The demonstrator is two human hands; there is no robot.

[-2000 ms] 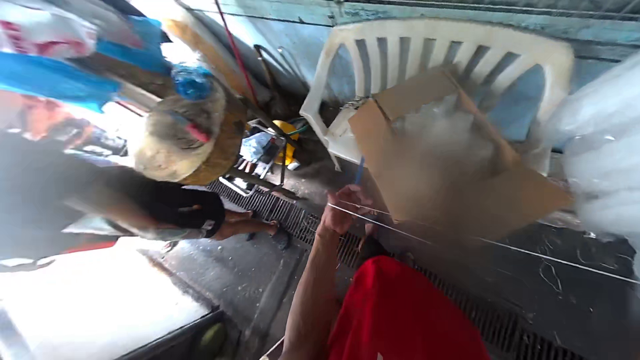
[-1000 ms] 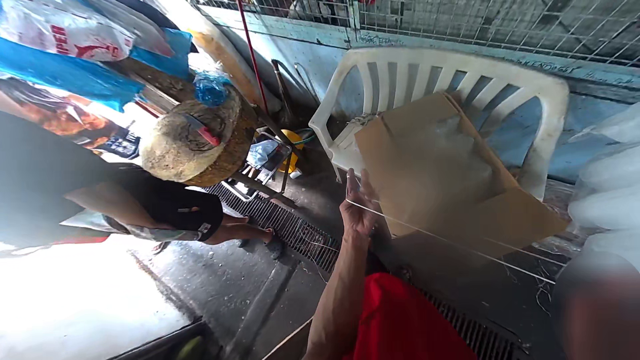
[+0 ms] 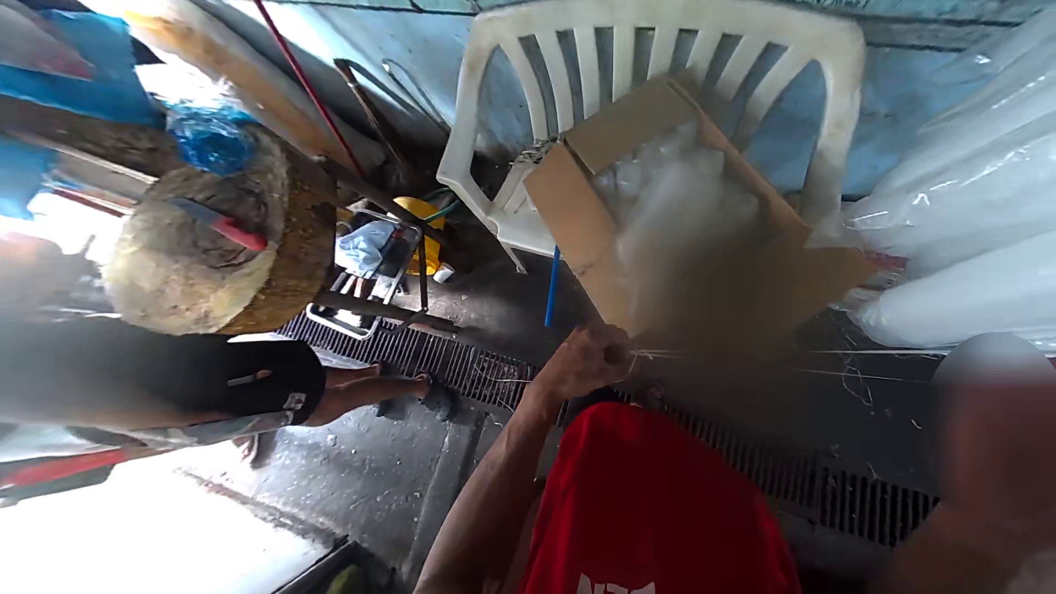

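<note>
My left hand (image 3: 587, 356) is closed on thin pale string (image 3: 879, 352) below the near edge of an open cardboard box (image 3: 577, 198). Strands run from it toward the right edge. A blurred shape there appears to be my right hand (image 3: 994, 429); its fingers cannot be made out, nor whether it grips the string. Clear plastic (image 3: 685, 186) lies inside the box, which rests tilted on a white plastic armchair (image 3: 668, 16). A smudged patch hides the box's lower part and the middle of the strands.
Beside the chair is a blue stick (image 3: 552, 287). White plastic bundles (image 3: 973, 206) stand at right. On the left, a red-handled knife (image 3: 227, 227) lies on a round wooden block (image 3: 190, 289); a person in black shorts (image 3: 272, 375) stands near. A floor grate (image 3: 874, 503) crosses below.
My left hand's fingers, raised and partly spread one second ago, are now curled in around the string. The blurred shape at right was not visible two seconds ago.
</note>
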